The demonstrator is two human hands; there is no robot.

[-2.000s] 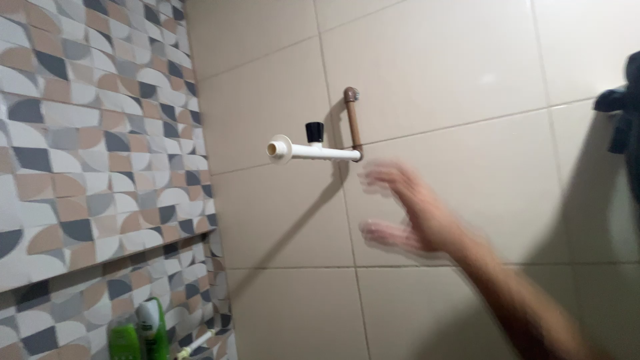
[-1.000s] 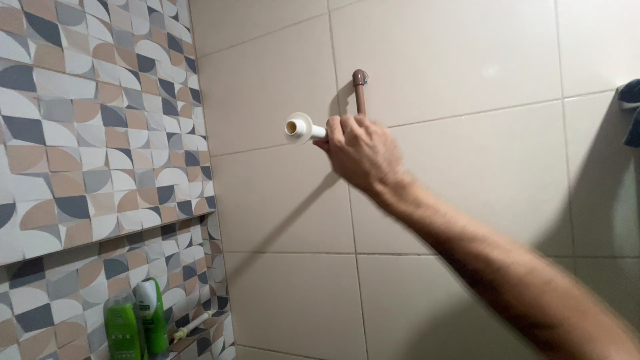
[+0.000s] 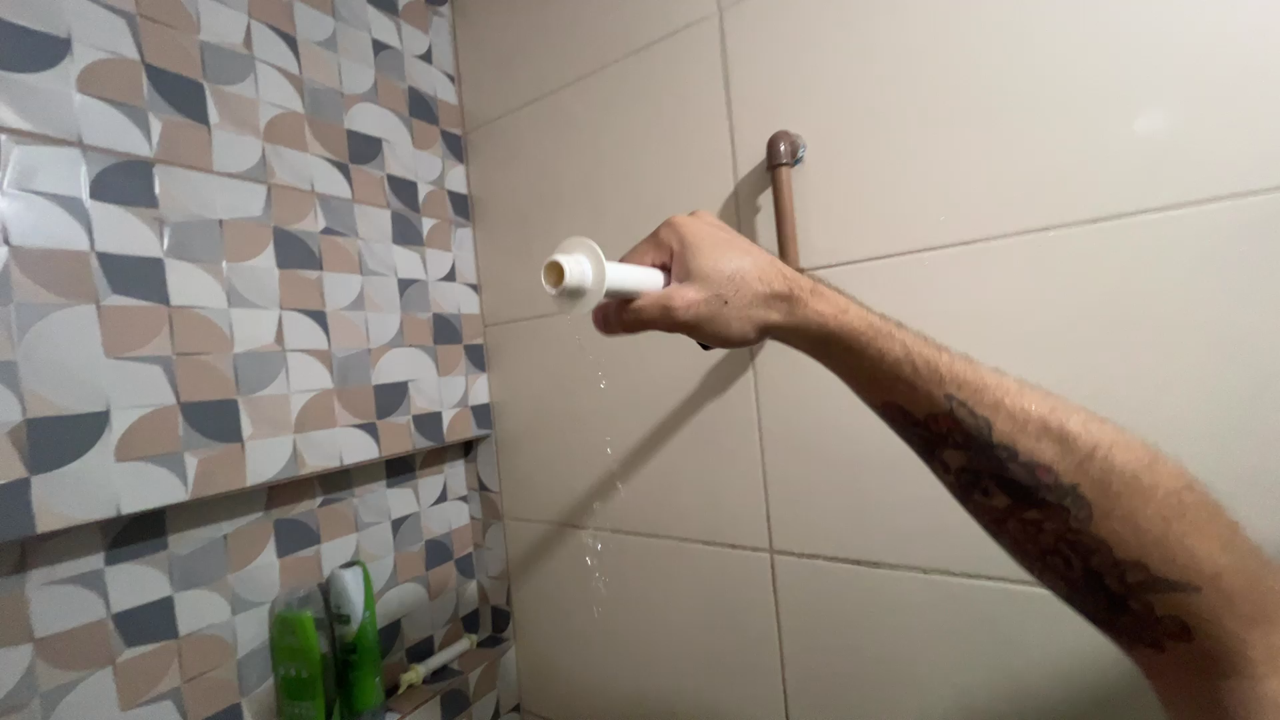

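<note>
My right hand [image 3: 715, 280] is closed around a white plastic pipe [image 3: 632, 280] in the middle of the head view. The pipe's threaded open end, with a round white flange [image 3: 590, 272] around it, points left past my fingers. Drops of water [image 3: 602, 383] fall below that end. Behind my wrist a brown pipe with an elbow [image 3: 785, 200] comes out of the wall and runs down. Under my palm a small dark piece shows; the rest of the pipe is hidden by my hand. My left hand is not in view.
Beige wall tiles [image 3: 1000, 130] lie behind the pipes. To the left, a patterned tile wall [image 3: 230, 250] has a recess with a green bottle [image 3: 297, 660], a green and white bottle [image 3: 357, 640] and a thin pale stick-like object [image 3: 437, 665].
My right hand has come from the right of the white pipe to close around it. The black knob seen on the pipe two seconds ago is now mostly covered or turned down. Water drops now fall.
</note>
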